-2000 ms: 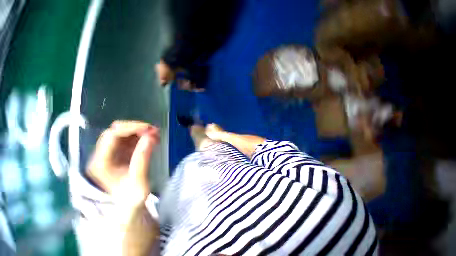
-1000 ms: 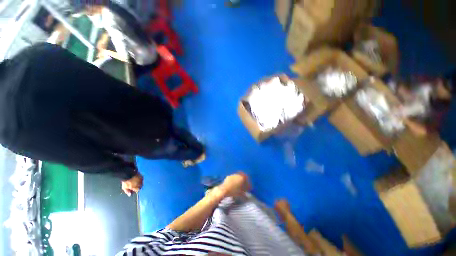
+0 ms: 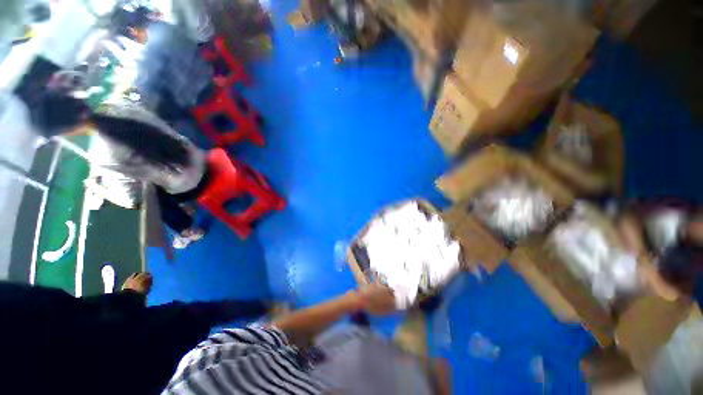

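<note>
My left hand (image 3: 378,298) is at the lower middle, blurred, at the end of a bare forearm and striped sleeve. It overlaps the near edge of an open brown carton (image 3: 357,268) heaped with white plastic shells (image 3: 412,251). Whether it touches or grips anything cannot be told. My right hand is not seen.
A person in dark clothes (image 3: 92,339) stands at lower left, a hand at the bench edge. The green belt (image 3: 58,224) holds a white curved part (image 3: 60,241). Red stools (image 3: 235,193) and seated people are beyond. More cartons (image 3: 532,270) stand at right on blue floor.
The view has swung from the bench to the floor and cartons. My left hand has left the bench side and now overlaps the carton's near edge. The dark-clothed person now appears lower left.
</note>
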